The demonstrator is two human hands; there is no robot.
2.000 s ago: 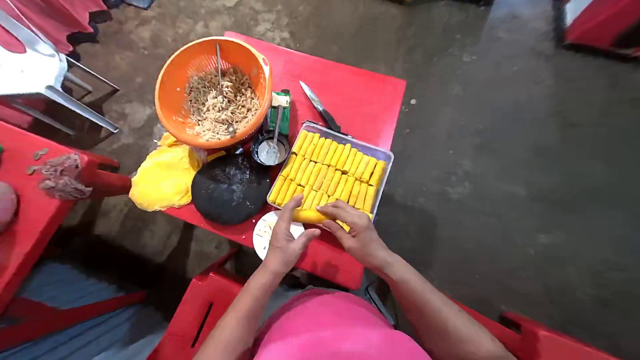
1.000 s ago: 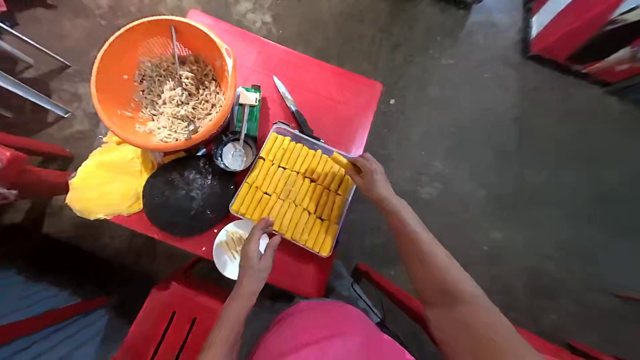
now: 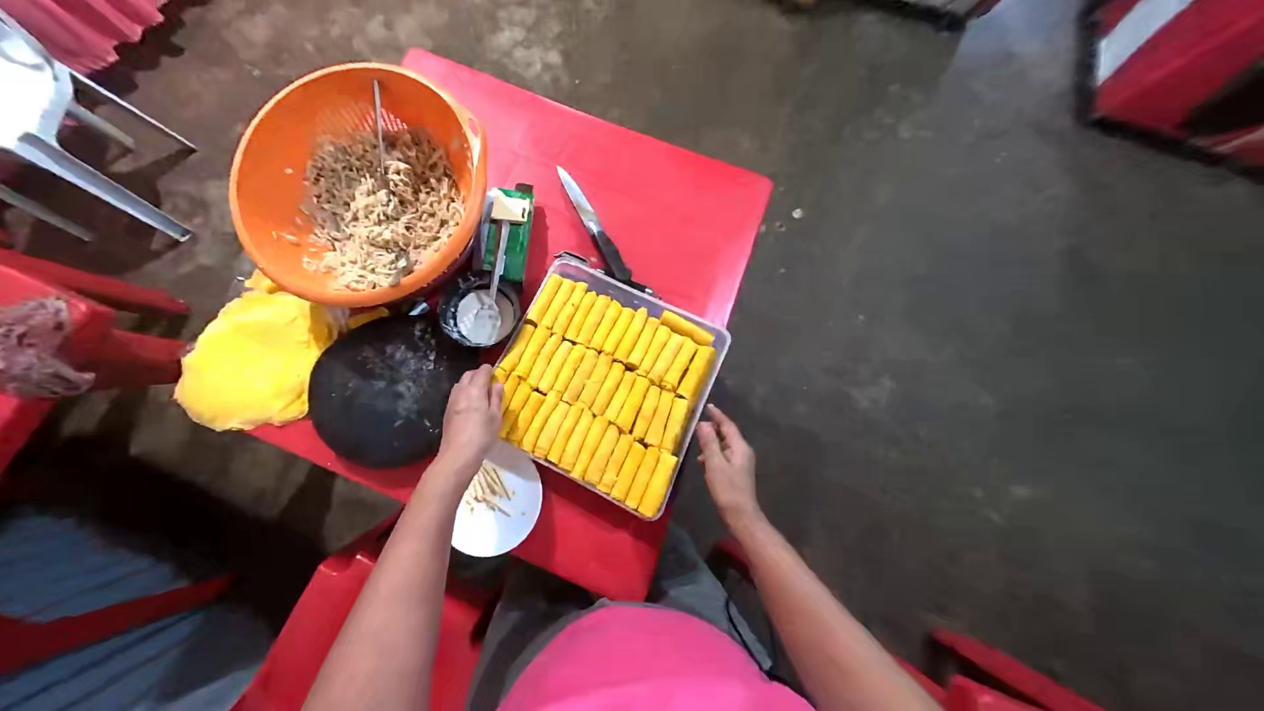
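A clear plastic tray holds rows of yellow rolls, packed side by side, with one roll lying crosswise at its far right corner. My left hand is at the tray's left side, fingers by the wall; whether it grips the wall cannot be told. Off the tray's right side is my right hand, its fingers apart with nothing in them. Left of my left hand lies a round black board dusted with white. Below it, a white plate bears thin pale strips.
An orange basket of shredded filling with a spoon stands at the back left. Near it are yellow wrappers, a cup of white paste with a spoon, and a green box. A knife lies behind the tray on the red table.
Both hands were at the near edge of the tray on a yellow roll; a roll now lies at the far right corner. My right hand has since come down off that corner, and my left hand has moved up the left side.
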